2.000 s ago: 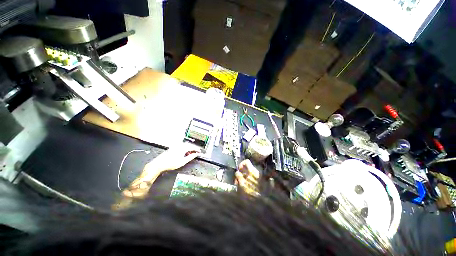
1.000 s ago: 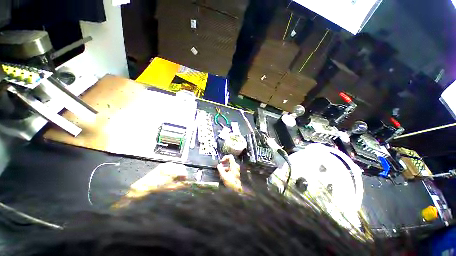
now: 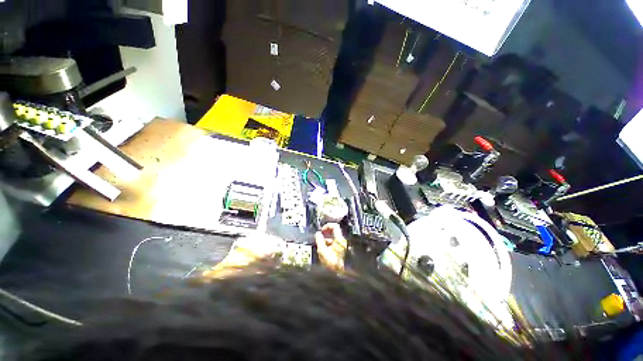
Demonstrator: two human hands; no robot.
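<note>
A PCB panel point(image 3: 296, 254) shows as a small strip between my two hands at the near edge of the dark mat; hair hides the rest. My left hand point(image 3: 250, 252) lies at its left edge, overexposed, so its fingers are hard to make out. My right hand point(image 3: 330, 243) is at its right, fingers curled, just below the round beige tub point(image 3: 330, 209). Whether it holds a thin tool cannot be told. The green-and-white framed device point(image 3: 242, 202) lies on the white paper sheet point(image 3: 204, 176).
White part strips point(image 3: 290, 197) and green-handled cutters point(image 3: 312, 175) lie beyond my hands. A black soldering station point(image 3: 371, 224) and large white fan point(image 3: 451, 264) are at right, toggle-clamp fixtures point(image 3: 451, 187) behind. Machine support arms point(image 3: 74, 171) are at left. A loose wire point(image 3: 134, 255) curls on the mat.
The view has swung right, so the bench things sit further left. My left hand has moved from near the framed device to the panel's edge. Less of the panel shows.
</note>
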